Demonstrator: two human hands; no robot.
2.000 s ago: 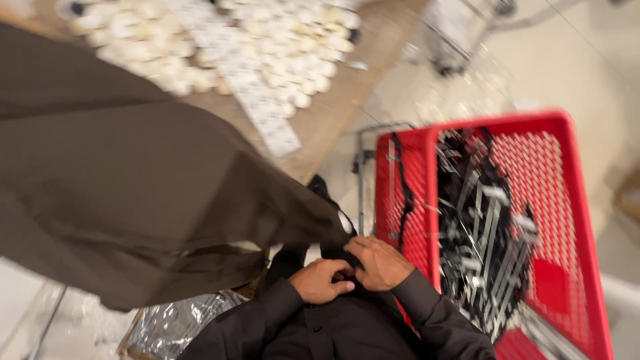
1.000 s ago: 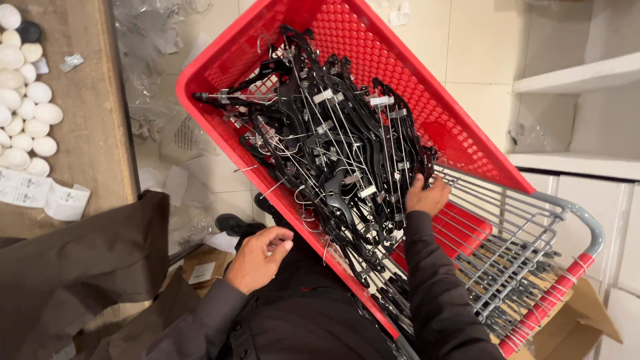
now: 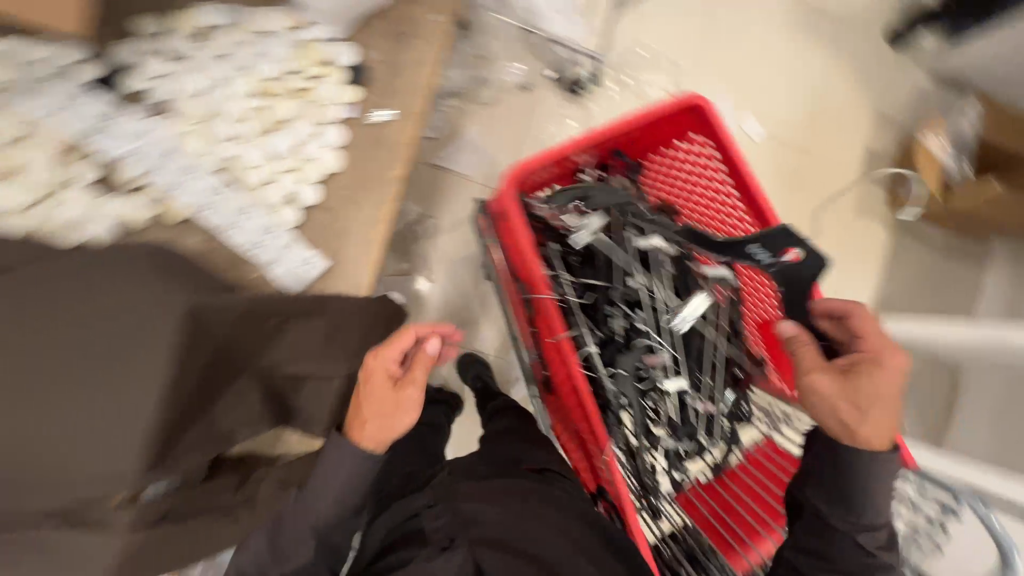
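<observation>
Between thumb and fingers, my right hand (image 3: 852, 368) holds a black plastic hanger (image 3: 768, 250) above the right side of a red shopping cart (image 3: 560, 360). Many black hangers with metal bars and clips (image 3: 640, 304) lie tangled inside the cart. My left hand (image 3: 400, 384) is in the air left of the cart, its fingers curled loosely and apart, with nothing seen in it. Dark brown fabric (image 3: 264, 360) lies just left of that hand. The picture is blurred, so the held hanger's far end is hard to make out among the others.
A wooden table (image 3: 400, 144) at the upper left bears many white round pieces (image 3: 240, 96) and a printed paper strip (image 3: 208, 200). Clear plastic scraps (image 3: 512, 72) lie on the tiled floor. A cardboard box (image 3: 960, 176) stands at the right, near a white shelf (image 3: 960, 336).
My right hand, on the hangers in the cart one second ago, now holds one raised at the cart's right side. Two seconds ago both hands were together at the brown fabric's edge. The view has turned.
</observation>
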